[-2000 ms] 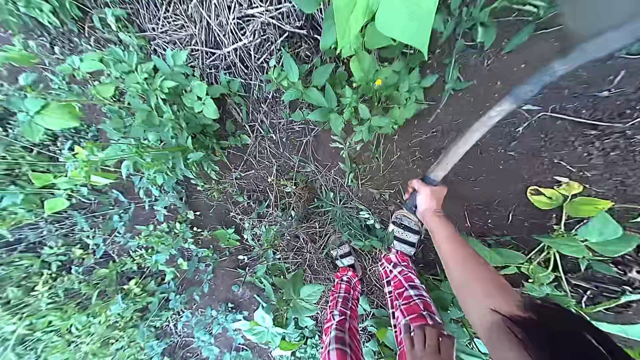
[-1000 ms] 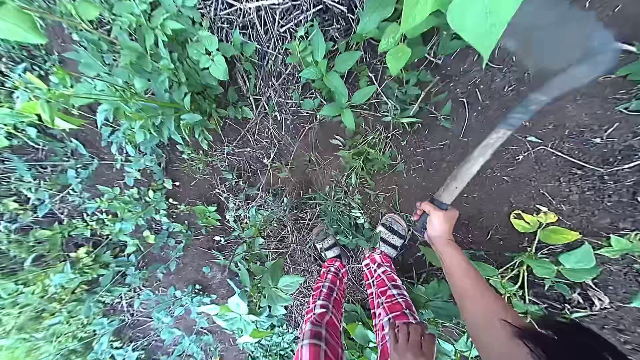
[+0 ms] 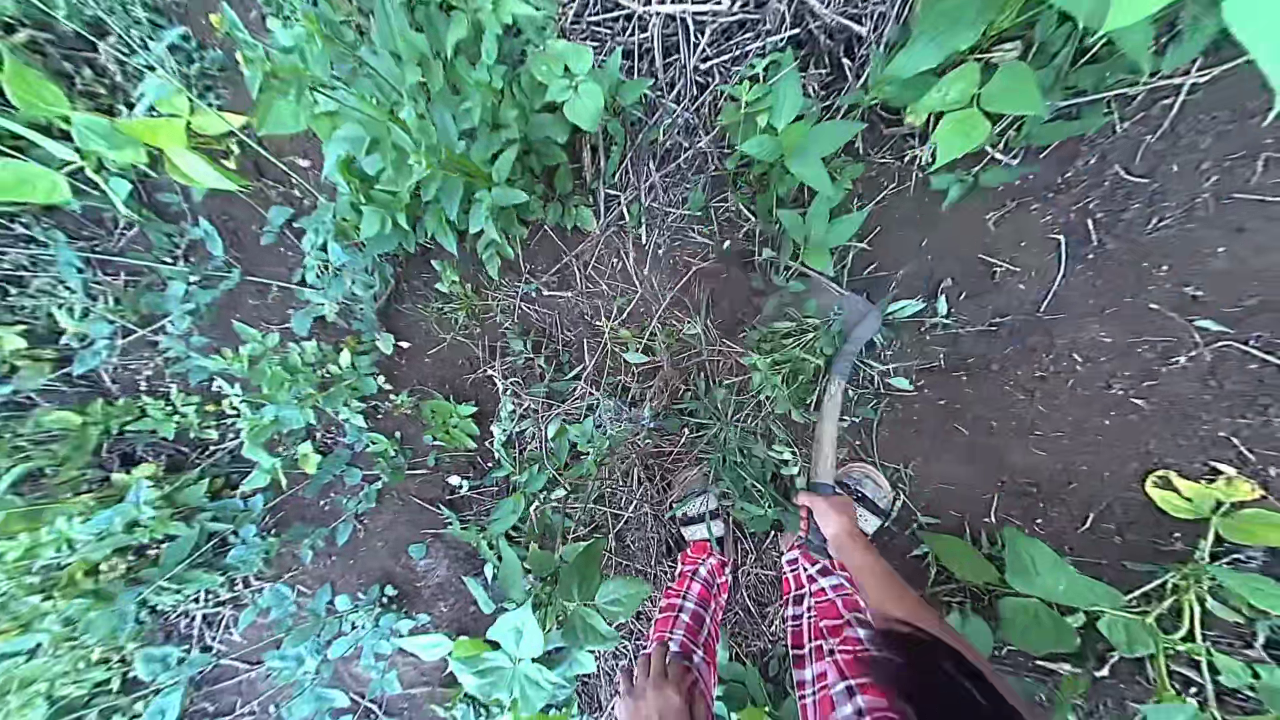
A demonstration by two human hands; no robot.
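My right hand (image 3: 828,517) is closed around the dark grip of a short hoe (image 3: 828,425) with a wooden handle. The hoe's head is down at the soil beside cut green weeds (image 3: 785,365), and its blade is blurred and partly hidden there. My left hand (image 3: 660,685) rests on the left leg of the red plaid trousers, with no tool in it. Both feet, in striped sandals (image 3: 700,515), stand close behind the weeds, and the hoe's grip is near the right sandal (image 3: 868,497).
Leafy plants (image 3: 450,120) grow densely on the left. Dry stalks (image 3: 690,50) lie at the top, beside broad-leaved plants (image 3: 800,140). Brown soil (image 3: 1060,360) spreads to the right, with a yellow-green leafy plant (image 3: 1200,510) at the lower right.
The hoe has come down from the upper right to the weeds in front of my feet, my right hand moving left with it. My left hand stays low by the leg.
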